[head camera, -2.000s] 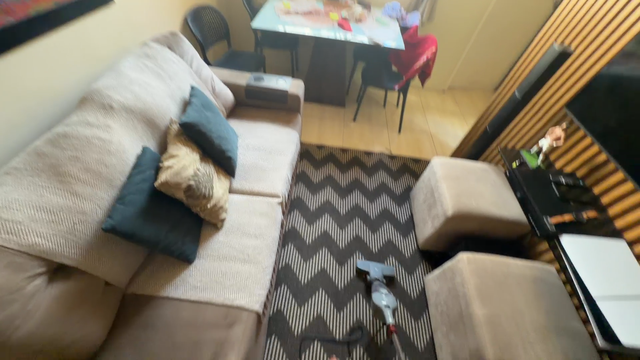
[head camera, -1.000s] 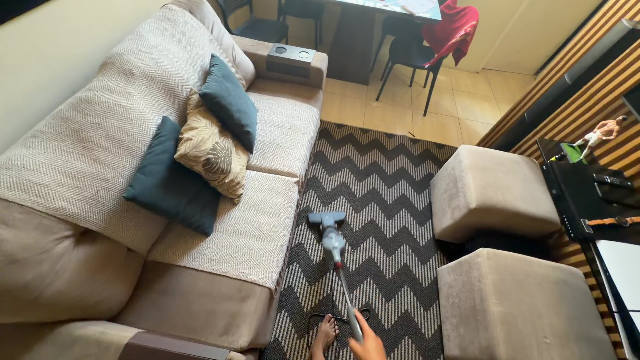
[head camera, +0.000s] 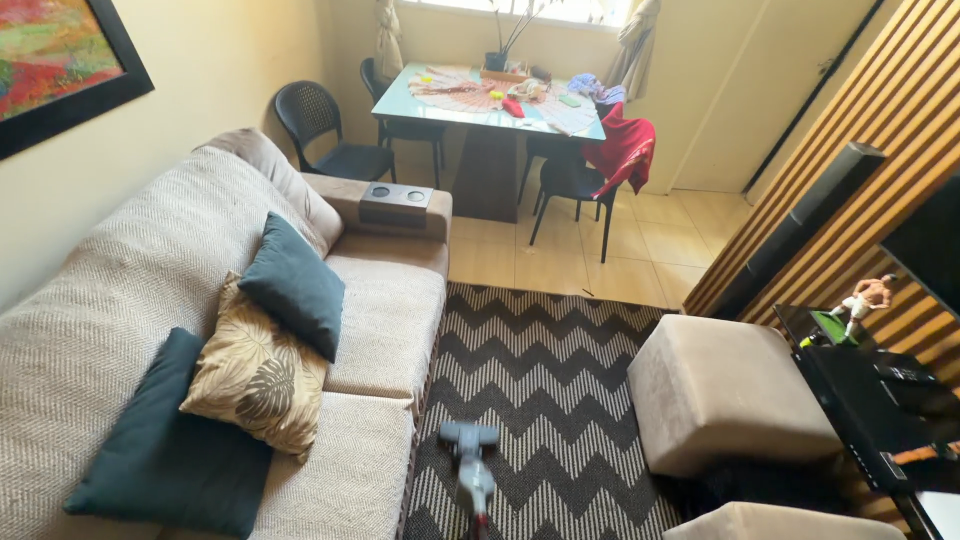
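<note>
A grey stick vacuum cleaner (head camera: 475, 484) rises from the bottom edge of the head view, its floor nozzle (head camera: 469, 435) resting on the black-and-cream zigzag rug (head camera: 540, 375). The nozzle lies beside the sofa's front edge. Neither my left hand nor my right hand is in view, and the upper part of the vacuum is cut off below. On the sofa (head camera: 367, 442), left of the vacuum, a patterned leaf cushion (head camera: 259, 367) lies between two dark teal cushions.
Two beige ottomans (head camera: 727, 397) flank the rug on the right, near a black TV stand (head camera: 847, 375) bearing a figurine (head camera: 862, 300). A glass-topped table (head camera: 420, 105) with cloths stands beyond, among black chairs (head camera: 311, 124). A tall dark speaker (head camera: 802, 217) leans across the slatted wall.
The hand and bare foot visible one second ago are out of view. The view has tilted up, showing more of the table and wall picture.
</note>
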